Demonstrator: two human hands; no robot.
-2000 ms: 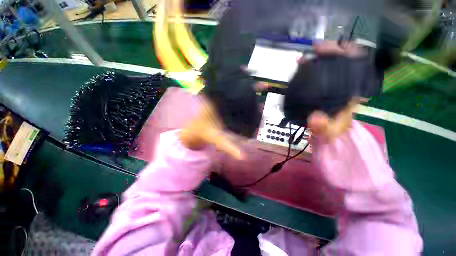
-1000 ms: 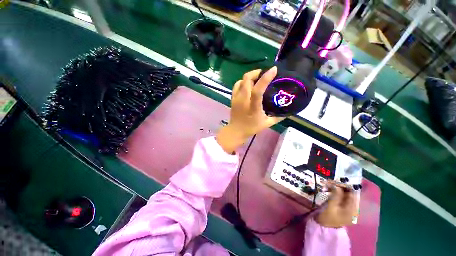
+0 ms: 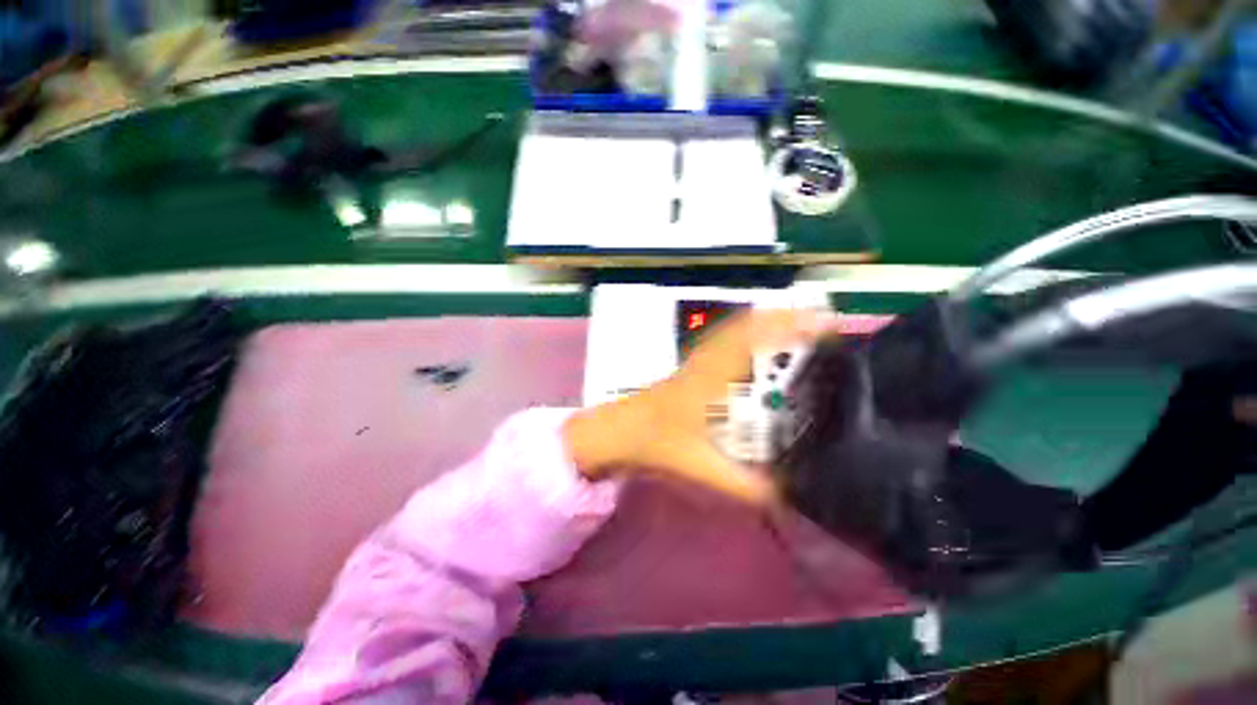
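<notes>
My left hand (image 3: 689, 420) grips the near ear cup of a black gaming headset (image 3: 882, 455) at the right, over the mat's right part. The headset is blurred; its headband arcs show as pale streaks and no logo is readable. The white headset tester (image 3: 627, 344) sits behind my left hand, which partly hides its face; a red digit shows. At the right edge a blurred, skin-toned patch by the far cup may be my right hand (image 3: 1241, 420); its fingers cannot be made out.
The pink mat (image 3: 317, 455) lies under the tester. A black bristly pile (image 3: 110, 455) is at its left. Behind are an open notebook with a pen (image 3: 593, 193), a round white roll (image 3: 811, 179), a blue-edged tray (image 3: 662, 102) and another dark headset (image 3: 310, 145) on the green belt.
The headset has moved from above the mat's back to the right, with my left hand. My right hand has left the tester. The view has turned, and the mouse is out of view.
</notes>
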